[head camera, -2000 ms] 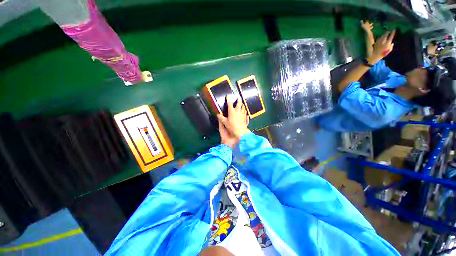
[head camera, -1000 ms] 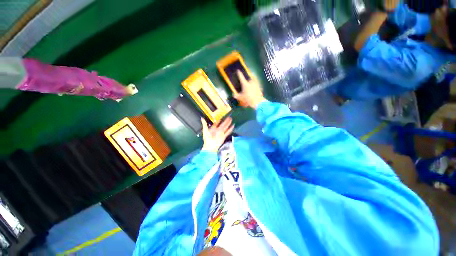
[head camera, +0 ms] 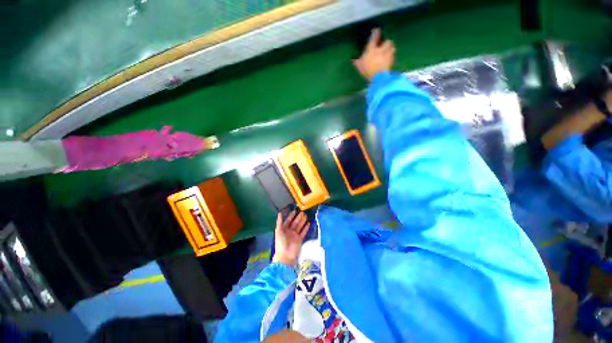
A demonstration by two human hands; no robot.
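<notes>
An orange fixture frame (head camera: pixel 313 173) with a central slot lies flat on the green bench, beside a black fixture base (head camera: pixel 271 185). My left hand (head camera: pixel 292 236) is at their near ends, fingers apart, fingertips at the base's dark end. To the right, another orange frame (head camera: pixel 374 175) holds a glossy black phone screen assembly (head camera: pixel 353 163). My right hand (head camera: pixel 376 57) is stretched over the far green strip, beside a small dark block (head camera: pixel 364 35); whether it grips the block I cannot tell. A ridged orange stack (head camera: pixel 226 209) stands at left, with a silver-white part (head camera: pixel 201 223) on top.
Black foam trays (head camera: pixel 94 234) are piled at left. A pink-wrapped post (head camera: pixel 134 150) reaches over the bench from the left. Shiny clear blister trays (head camera: pixel 486 110) stand at right, partly behind my right sleeve. Another person's blue sleeve (head camera: pixel 578 171) is at the far right.
My right hand has left the right-hand orange frame and reached out to the far strip. My left hand has shifted to the base's near end. The view has turned and moved.
</notes>
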